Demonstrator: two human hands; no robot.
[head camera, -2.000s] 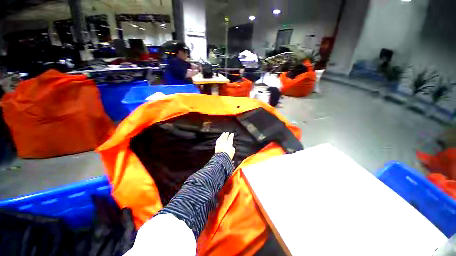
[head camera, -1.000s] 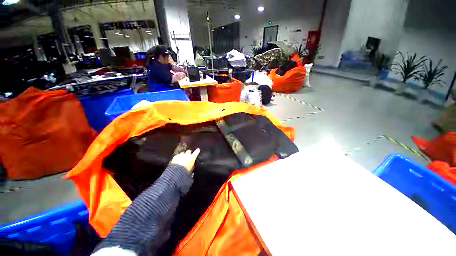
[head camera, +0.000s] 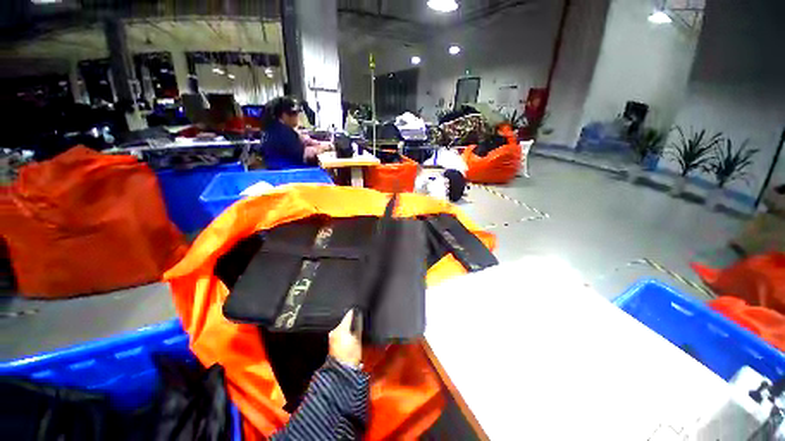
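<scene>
My left hand grips the near edge of a black padded panel, with the thumb on top. The panel is raised above the open orange sack. A camouflage strip crosses the panel, and its right part looks bent or blurred. Another black piece with a camouflage strip lies in the sack to the right. My right hand is not in view.
A white table stands at the right, with part of a machine at its far right corner. Blue crates stand at left and right. A seated person works behind a blue bin.
My left hand has taken hold of a panel and lifted it out of the sack's pile toward me. Earlier the hand reached over the black pieces.
</scene>
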